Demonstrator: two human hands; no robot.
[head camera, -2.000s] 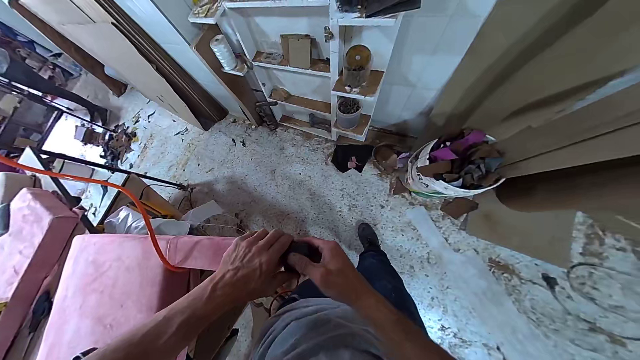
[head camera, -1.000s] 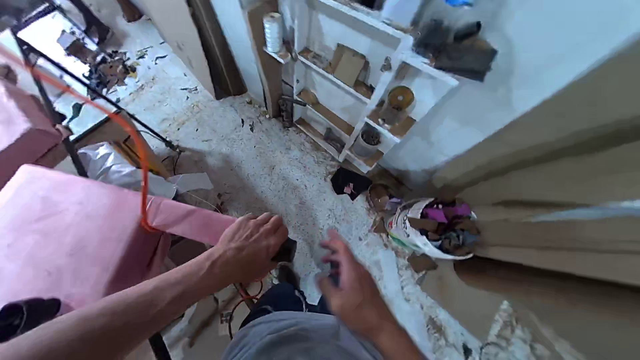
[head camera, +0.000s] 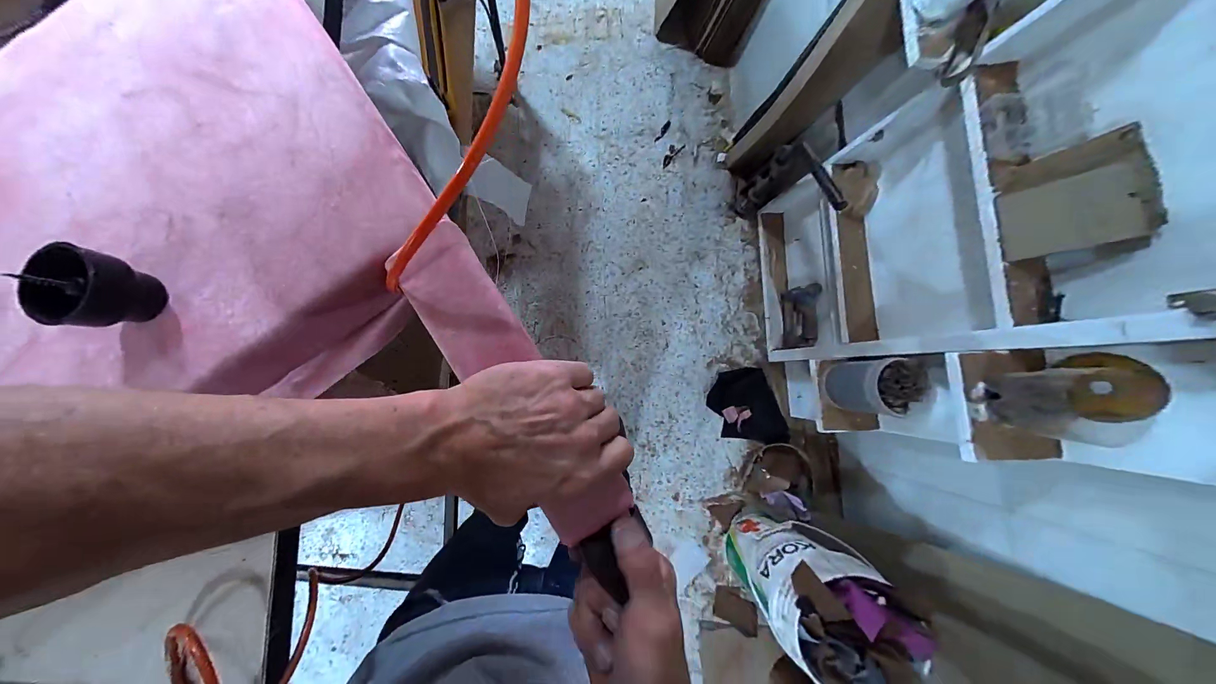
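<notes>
A pink fabric-covered cushion or seat piece (head camera: 218, 161) fills the upper left, and a narrow pink covered arm (head camera: 475, 304) runs from it down to the right. My left hand (head camera: 541, 437) is wrapped over that arm near its end. Against the end, my right hand (head camera: 632, 598) grips a dark strip (head camera: 602, 560), thumb on top; its exact kind is unclear. On the pink fabric lies a black plastic cup-shaped part (head camera: 85, 285) with a thin pointed bit inside. An orange air hose (head camera: 484, 133) crosses the corner of the pink piece.
White wall shelves (head camera: 988, 332) stand at the right, holding a jar of small pieces (head camera: 874, 385) and a tape roll (head camera: 1121, 388). Below them, a white sack (head camera: 788, 579) overflows with fabric scraps. A black scrap (head camera: 748, 404) lies on the speckled floor (head camera: 617, 237). A black-edged table is lower left.
The view has turned and come nearer the pink piece. My right hand, apart from the left one second ago, is now at the arm's end, gripping the dark strip.
</notes>
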